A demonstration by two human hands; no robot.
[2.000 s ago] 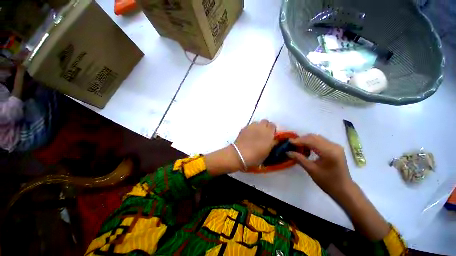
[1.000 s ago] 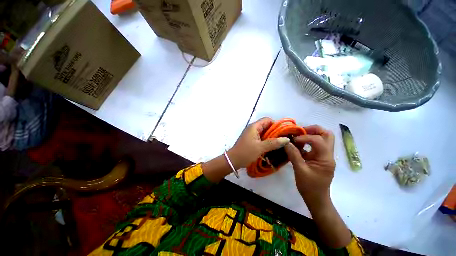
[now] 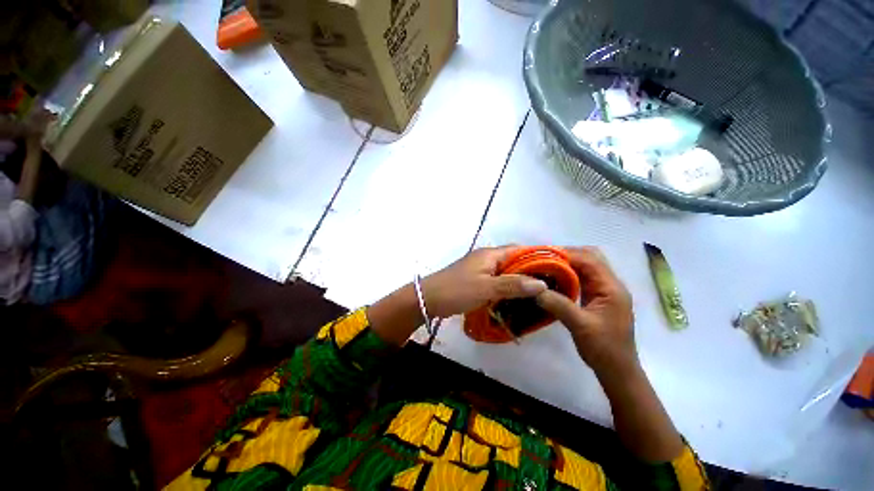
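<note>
An orange coil (image 3: 487, 326) is held in both hands above the near edge of the white table. A black end fitting (image 3: 522, 309) shows inside its loops, with a thin tan tie near it. My left hand (image 3: 476, 285) holds the coil's left side, thumb over the top. My right hand (image 3: 599, 309) holds its right side, thumb on the black part. The fingers under the coil are hidden.
Brown cartons (image 3: 158, 129) stand at the left and back. A grey-green basket (image 3: 676, 197) stands at the back right. A box cutter (image 3: 666, 288), a tan clump in clear plastic (image 3: 778, 324) and a blue and orange object (image 3: 861, 382) lie right. A person's sleeve (image 3: 14, 251) shows far left.
The coil was low on the table and largely covered by the hands; it is now raised and tilted, showing its loops. The right hand has moved from pinching the fitting to gripping the coil's side.
</note>
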